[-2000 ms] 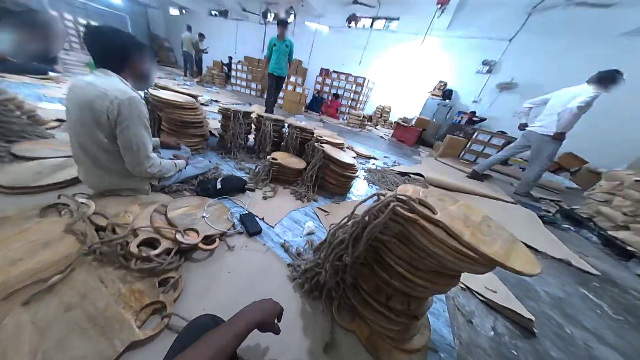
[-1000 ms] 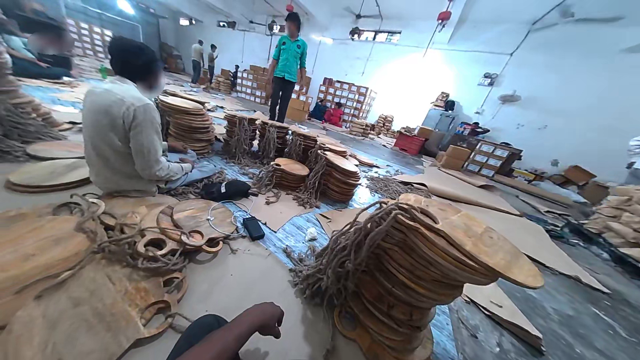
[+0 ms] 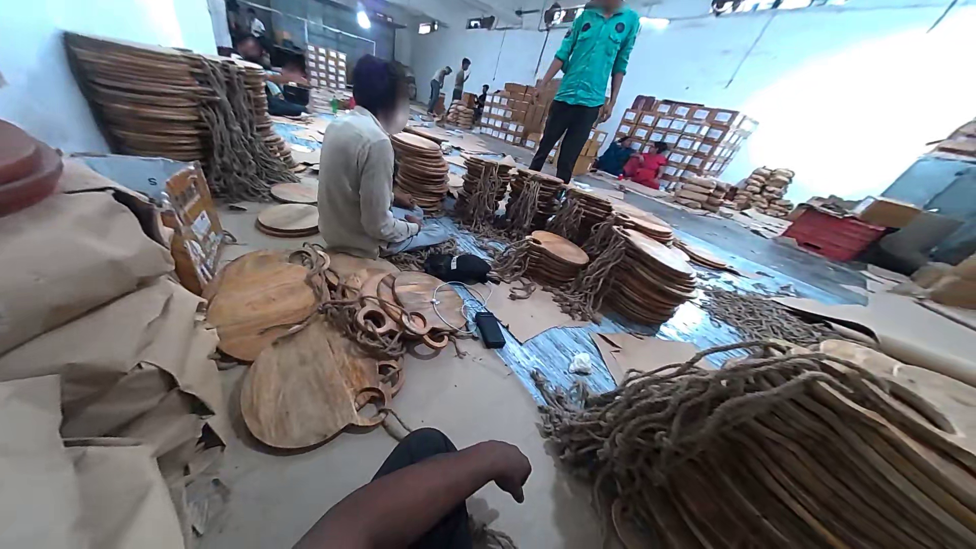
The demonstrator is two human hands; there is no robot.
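Note:
My left hand (image 3: 512,469) hangs loosely at the end of a forearm that lies across my dark-clothed knee; nothing shows in it, though its fingers are partly hidden. My right hand is not in view. To the right of my left hand stands a tall, leaning stack of round wooden boards (image 3: 808,450), with rope loops (image 3: 671,412) draped over its near side. On the left, loose wooden boards with ring handles (image 3: 305,389) lie on brown paper, tangled with rope. A black box-shaped device (image 3: 489,329) lies by a white cable and a black pouch (image 3: 457,268).
A seated person (image 3: 358,183) is beside stacked boards. Another person (image 3: 587,69) stands behind several roped stacks (image 3: 656,278). Crumpled brown paper (image 3: 91,320) and a tall board stack (image 3: 137,99) are at left. Cartons (image 3: 686,137) and a red crate (image 3: 831,232) stand farther back.
The view has swung left. The standing person in the green shirt has come nearer. A person in a white shirt, walking at right two seconds ago, is out of view. My left hand stays over the knee.

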